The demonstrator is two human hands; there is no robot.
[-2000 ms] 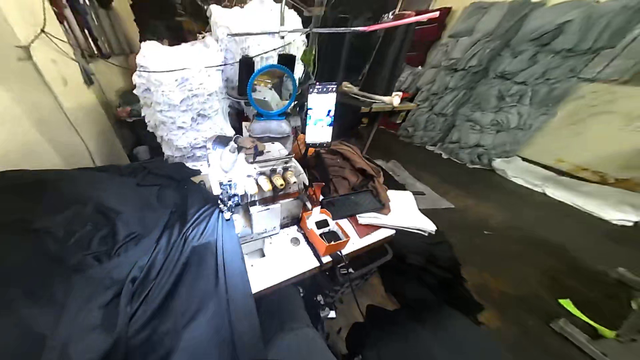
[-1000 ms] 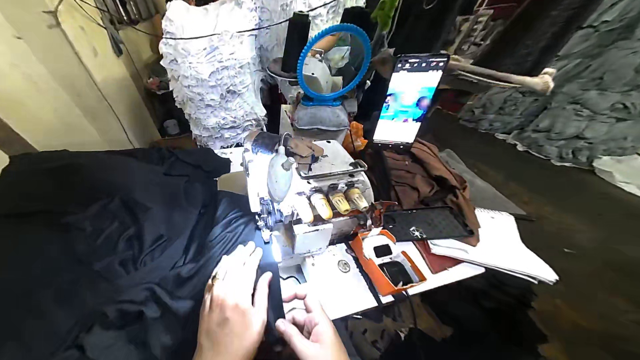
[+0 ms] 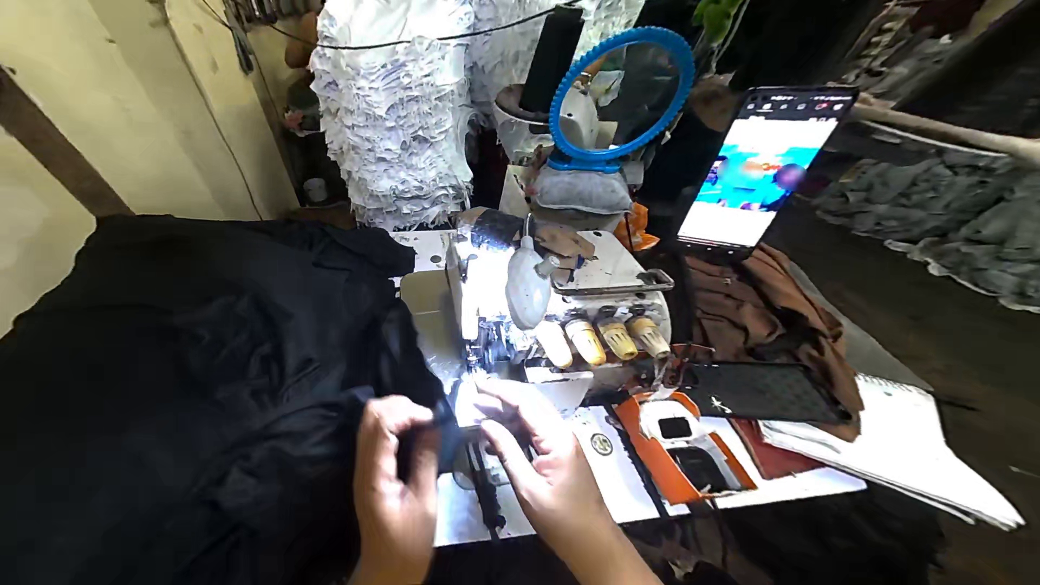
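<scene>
An overlock sewing machine [image 3: 597, 264] with yellow tension dials [image 3: 621, 339] stands on a white table, a bright light at its needle area. Black fabric [image 3: 203, 366] is heaped to its left and reaches toward the presser foot. My left hand [image 3: 396, 479] is at the fabric's right edge, fingers curved and slightly blurred; its grip is unclear. Just in front of the needle area is my right hand [image 3: 540, 463], fingers bent toward the lit spot; whether they pinch anything is hidden by glare. A dark strip [image 3: 485, 487] lies on the table between the hands.
Right of the machine are an orange-framed device [image 3: 686, 447], a dark flat phone or case [image 3: 764, 392], a notebook [image 3: 902, 447] and brown cloth [image 3: 751, 301]. A lit phone [image 3: 764, 175] stands behind them. A blue-rimmed round mirror [image 3: 621, 93] rises behind the machine, near white ruffled material [image 3: 394, 114].
No hands show two seconds ago. One second ago both were low before the machine, close together; now they are farther apart, the right one nearer the needle area. The view has moved closer.
</scene>
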